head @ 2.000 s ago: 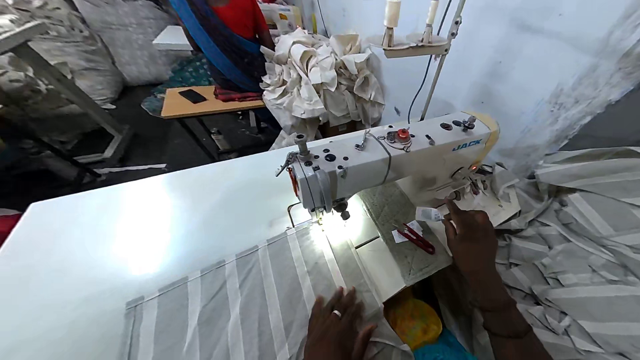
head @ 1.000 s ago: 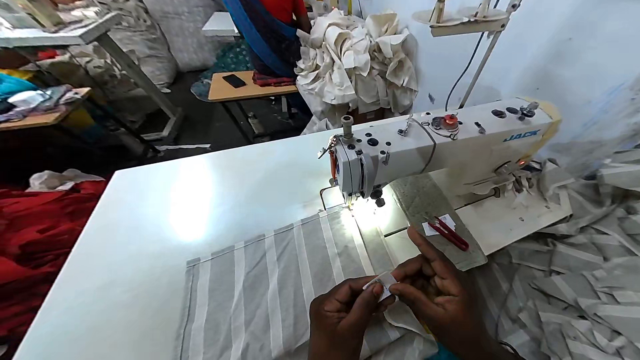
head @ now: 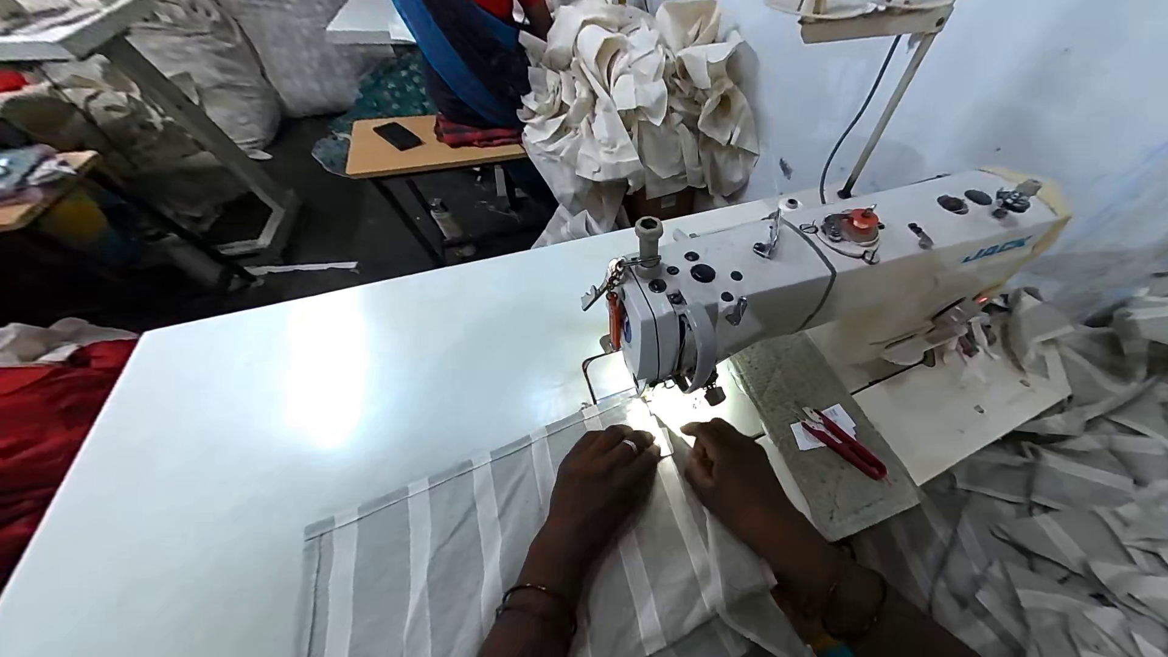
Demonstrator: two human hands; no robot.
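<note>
Grey fabric with white stripes [head: 456, 529] lies on the white machine table, its hemmed upper edge running up to the needle area of a Jack sewing machine [head: 757, 283]. My left hand [head: 607, 474], wearing a ring, rests on the fabric just in front of the needle, fingertips at a small white label [head: 662, 443]. My right hand [head: 735, 470] is to its right, thumb and forefinger near the fabric's edge below the lit needle area; whether it pinches the cloth is unclear. Red thread snips [head: 849, 444] lie on white paper on the grey plate at the right.
More striped fabric [head: 1049, 520] is heaped at the right. Cream cloth [head: 639, 100] is piled behind the table. A person [head: 474, 64] is near a small wooden table [head: 438, 155] bearing a phone [head: 398, 136]. Red cloth [head: 55, 429] lies at the left.
Both hands have moved forward from the near part of the fabric to the needle area. The small white label, held between the fingers a second ago, is now on the fabric near the needle.
</note>
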